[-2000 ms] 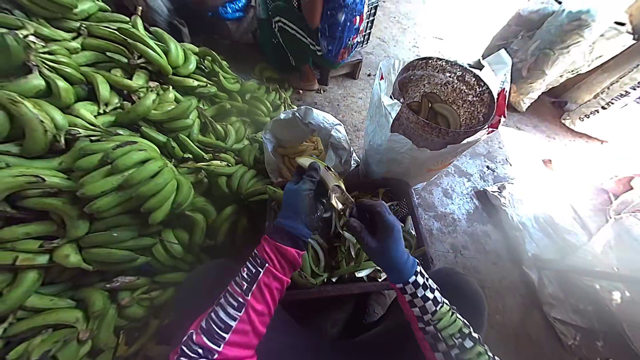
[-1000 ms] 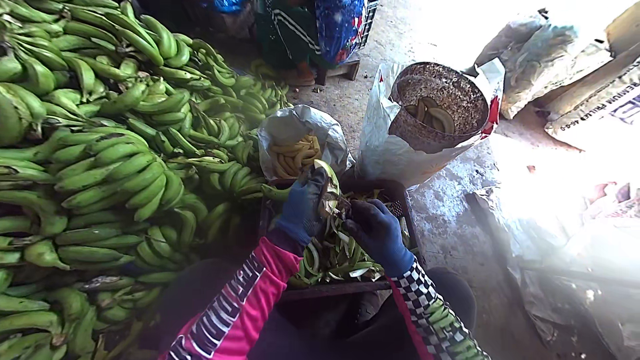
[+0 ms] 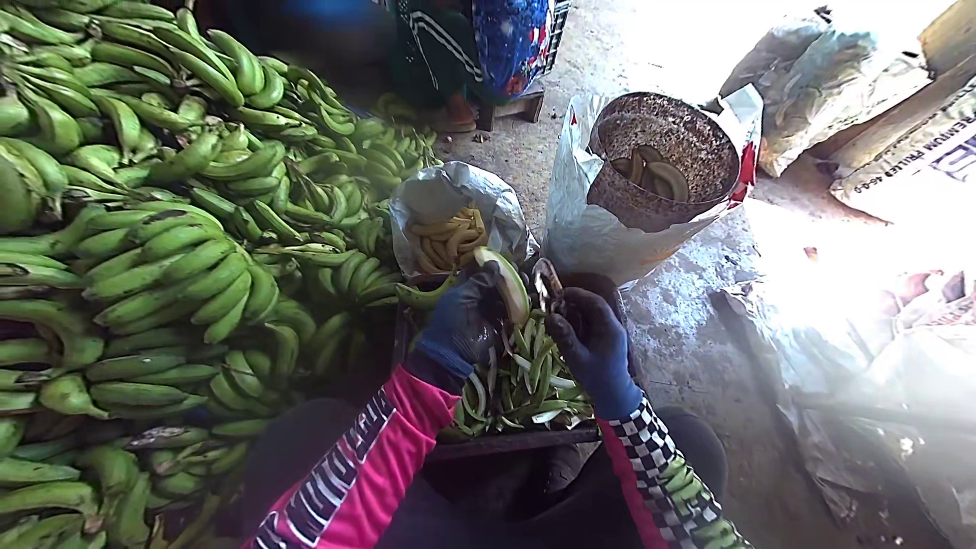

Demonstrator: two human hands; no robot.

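My left hand [image 3: 471, 314], in a blue work glove, is closed around a partly peeled plantain [image 3: 503, 284], whose pale flesh shows along its upper end. Close to its right side, my right hand [image 3: 589, 335], gloved too, grips a small peeling tool [image 3: 547, 282] with a pale looped part; its exact kind is unclear. Below both hands, green peel strips [image 3: 534, 381] fill a dark crate [image 3: 518, 441]. An unpeeled green plantain [image 3: 427, 296] lies at the crate's back left corner. Just behind, a whitish sack [image 3: 488, 179] holds peeled yellowish plantains [image 3: 451, 240].
Bunches of green plantains [image 3: 183, 267] are heaped along the left. Back right stands a rusty metal drum [image 3: 663, 114] inside a white sack [image 3: 568, 221], with a few plantains in it. Filled sacks [image 3: 831, 91] stand farther right. A person's leg [image 3: 438, 53] shows at the top.
The plantain in my left hand now shows a bare pale side. My right hand has moved slightly apart from it, with the tool now visible.
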